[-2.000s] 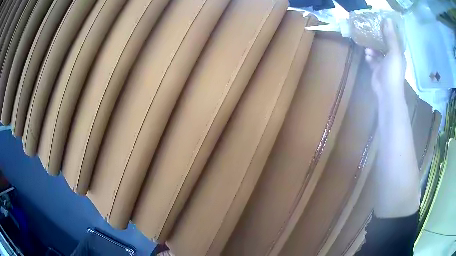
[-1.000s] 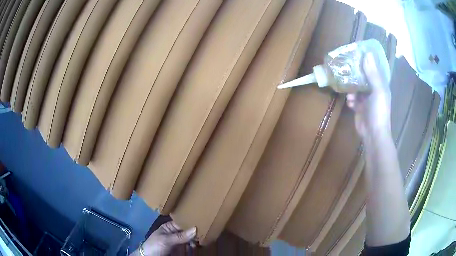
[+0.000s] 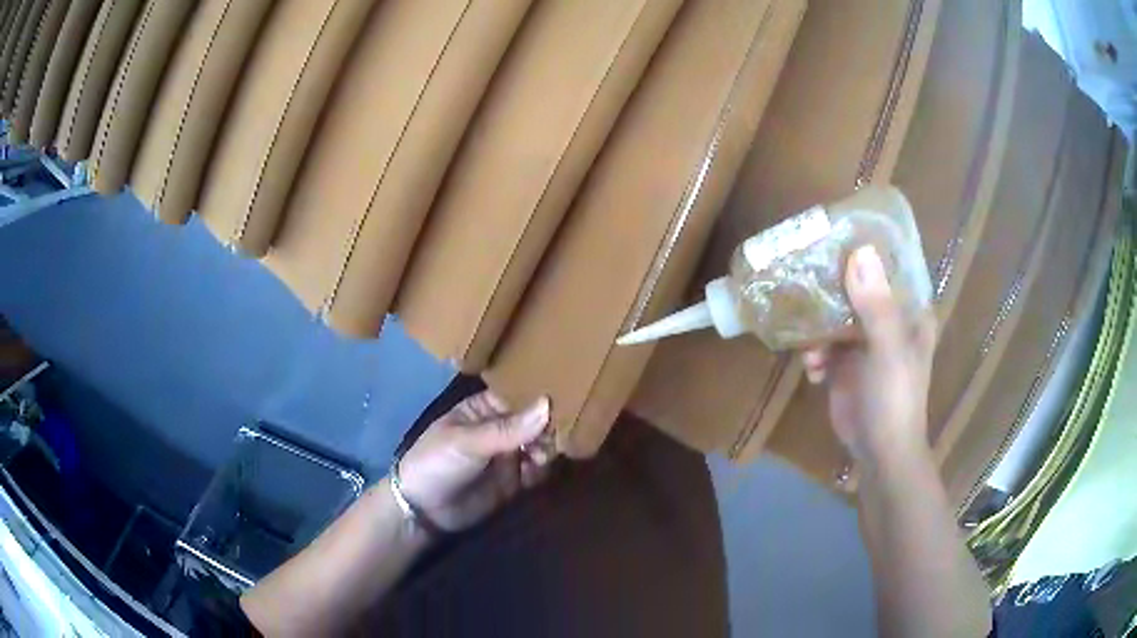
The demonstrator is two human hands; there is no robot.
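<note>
My right hand (image 3: 873,337) holds a clear glue bottle (image 3: 829,268) with amber contents and a pale label, tilted on its side. Its long white nozzle points left, and the tip is at the seam line of a tan leather panel (image 3: 586,262). A shiny wet glue line (image 3: 680,218) runs up this seam from the tip. My left hand (image 3: 480,455) pinches the panel's lower end between thumb and fingers. Other tan panels overlap on both sides, and those to the right carry shiny streaks along their seams.
A dark metal-framed rack or stool (image 3: 268,499) stands on the blue-grey floor (image 3: 237,324) at lower left. Dark brown material (image 3: 599,548) lies below the held panel. Yellow strips (image 3: 1079,424) and a pale yellow-green sheet (image 3: 1097,499) are at the right edge.
My right hand has moved the bottle down and left along the seam, leaving a longer shiny line. My left hand came into view and now holds the panel's lower end.
</note>
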